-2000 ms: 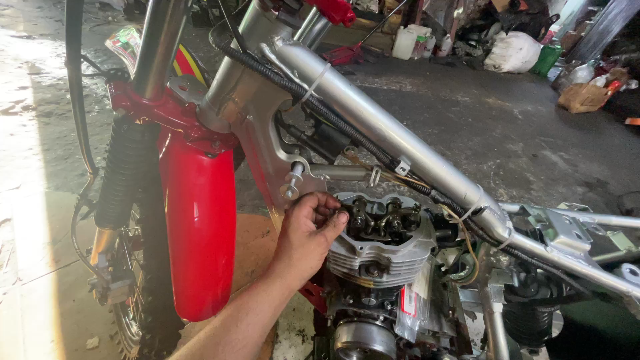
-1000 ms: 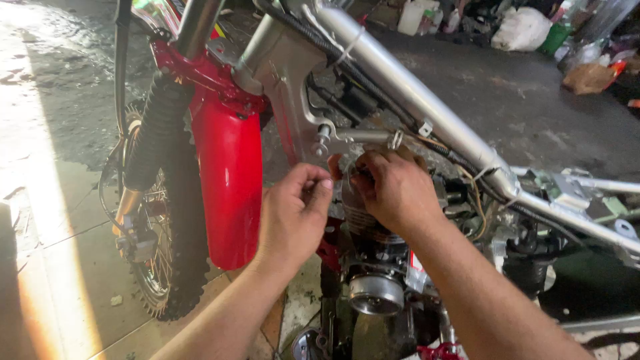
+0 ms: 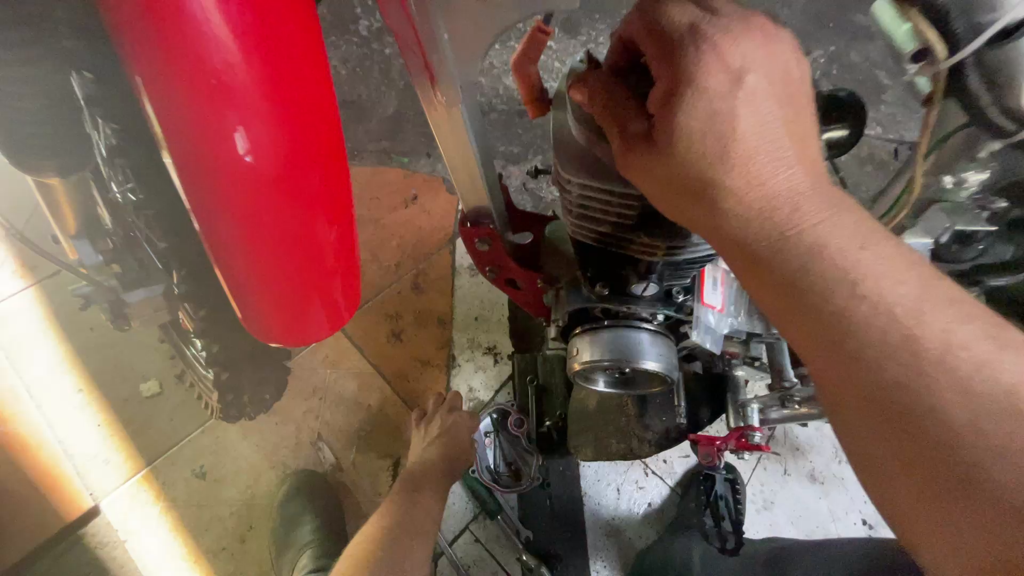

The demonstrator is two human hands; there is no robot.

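My right hand (image 3: 712, 104) is at the top of the finned engine cylinder (image 3: 596, 192), fingers curled; whether it grips anything is hidden. Down near the floor, my left hand (image 3: 442, 436) reaches to the left edge of a metal engine cover (image 3: 507, 452) with a reddish gasket edge; its fingertips are partly hidden, so a grip cannot be made out. Small metal parts lie in the cover. Left of the cylinder top shows an orange spark plug cap (image 3: 531, 70). The round silver flywheel rotor (image 3: 622, 358) sits low on the engine.
A red front fender (image 3: 248, 160) and knobby tire (image 3: 232, 376) stand at left. A red engine bracket (image 3: 504, 268) joins the frame tube. Below are tools, including a green-handled one (image 3: 482, 496), a footpeg (image 3: 722, 504) and a boot (image 3: 308, 520).
My left hand has moved from beside the cylinder top down to the engine cover near the floor. My right hand stays at the cylinder top. The view has tilted down.
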